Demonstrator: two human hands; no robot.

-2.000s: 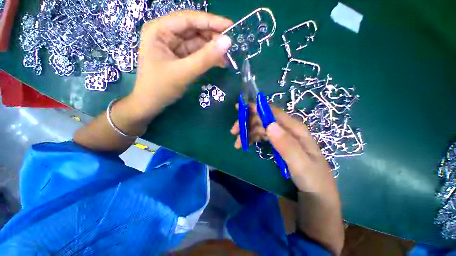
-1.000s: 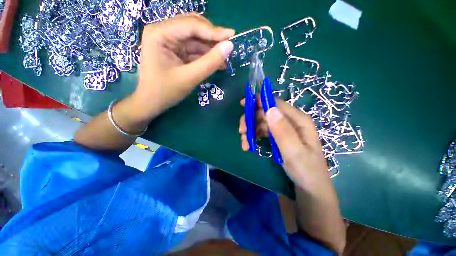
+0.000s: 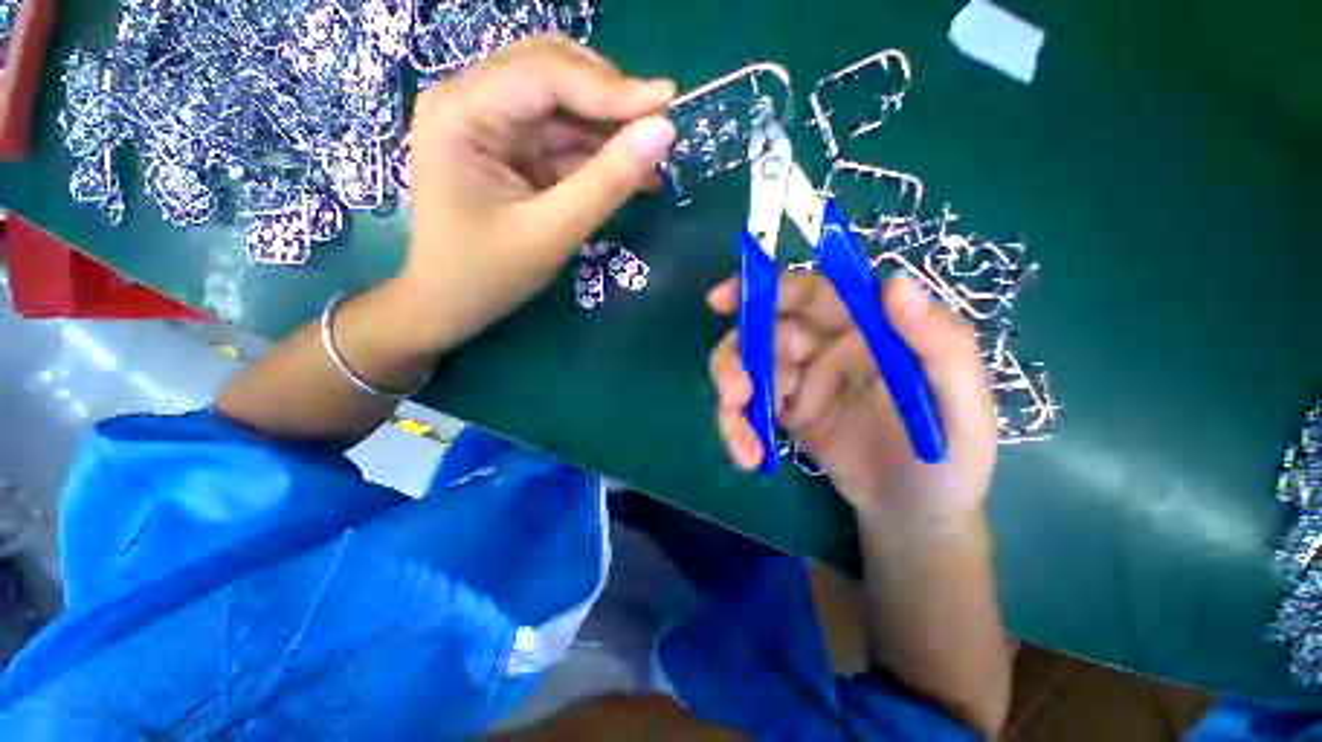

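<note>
My left hand (image 3: pixel 508 189), with a bracelet at the wrist, pinches a shiny silver part frame (image 3: pixel 729 90) between thumb and index finger; small parts are inside the loop. My right hand (image 3: pixel 884 392) holds blue-handled side cutters (image 3: pixel 760 312), their handles spread wide. The silver jaws are at the frame's right end; whether they touch it or are closed cannot be told. A little cluster of cut-off parts (image 3: pixel 609 273) lies on the green bench between my hands.
A large heap of uncut frames (image 3: pixel 247 116) lies at the upper left. Empty runners (image 3: pixel 979 283) lie behind and right of my right hand. A white slip (image 3: pixel 996 39) lies at the upper right. Another silver pile (image 3: pixel 1300 551) is at the right edge. A red bin (image 3: pixel 87 276) shows below the bench.
The cutters have moved right and up along the frame to its right end, and their handles have opened wider. My left hand still holds the frame, now tilted a little differently.
</note>
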